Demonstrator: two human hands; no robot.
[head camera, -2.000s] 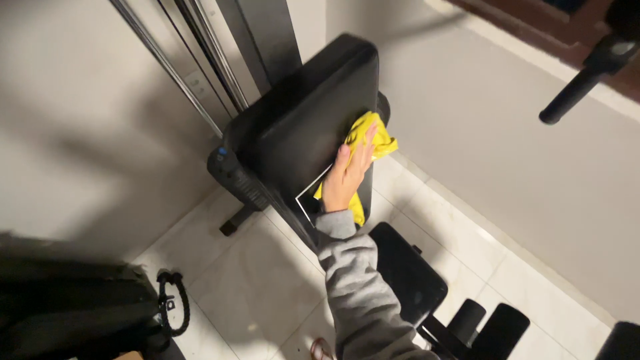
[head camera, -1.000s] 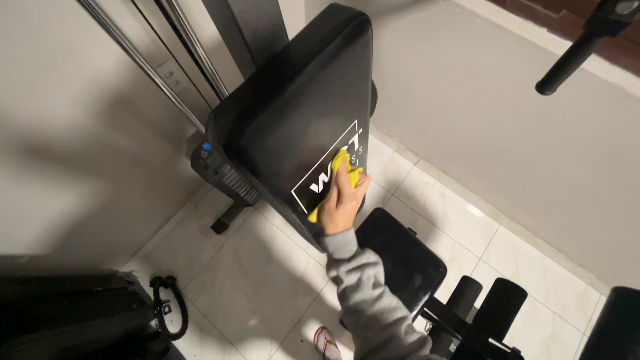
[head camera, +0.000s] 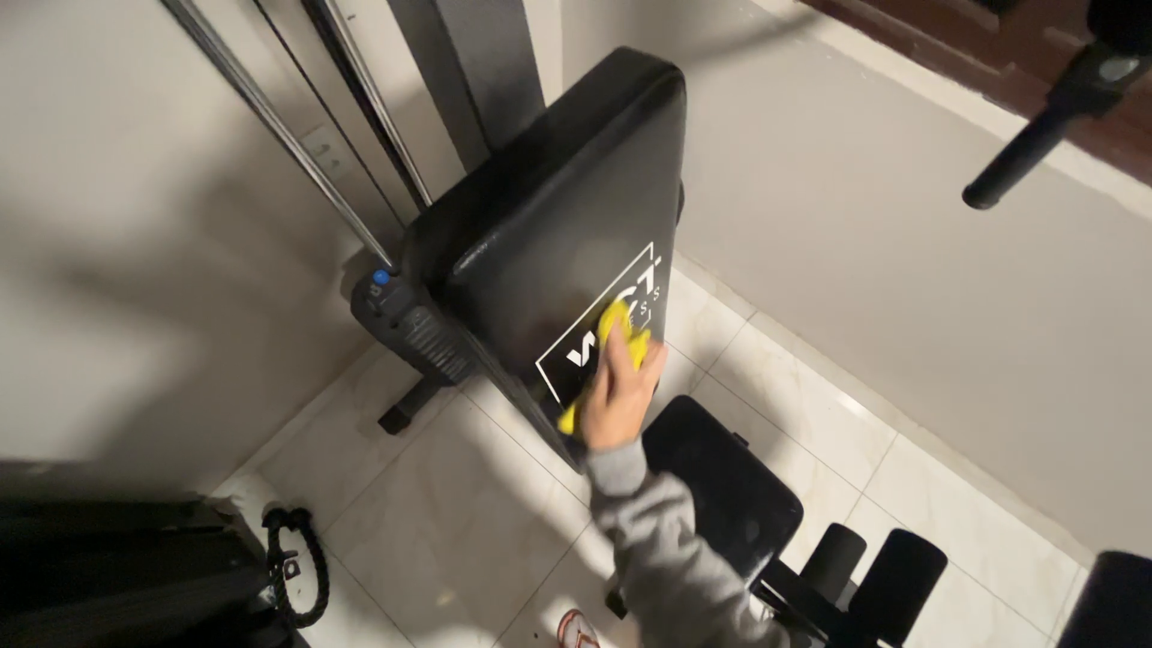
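My right hand (head camera: 623, 389), in a grey sleeve, holds a bunched yellow cloth (head camera: 616, 322) against the lower part of a black padded backrest (head camera: 576, 207). The fingers partly cover white lettering and its thin white border. Part of the cloth sticks out on the left side of the hand, close to the pad's lower edge. Below and to the right of the hand is a black padded seat (head camera: 724, 495), partly behind the sleeve. My left hand is not in view.
Metal guide rods (head camera: 288, 135) and a weight stack (head camera: 423, 333) stand left of the backrest. Foam rollers (head camera: 898, 576) are at lower right, a black handle (head camera: 1017, 166) at upper right. A black rope attachment (head camera: 315, 576) hangs at lower left. A foot (head camera: 576, 630) shows on the tiled floor.
My right hand has moved down the backrest with the cloth. Two seconds ago it lay flatter on the cloth, higher up; more of the white lettering now shows.
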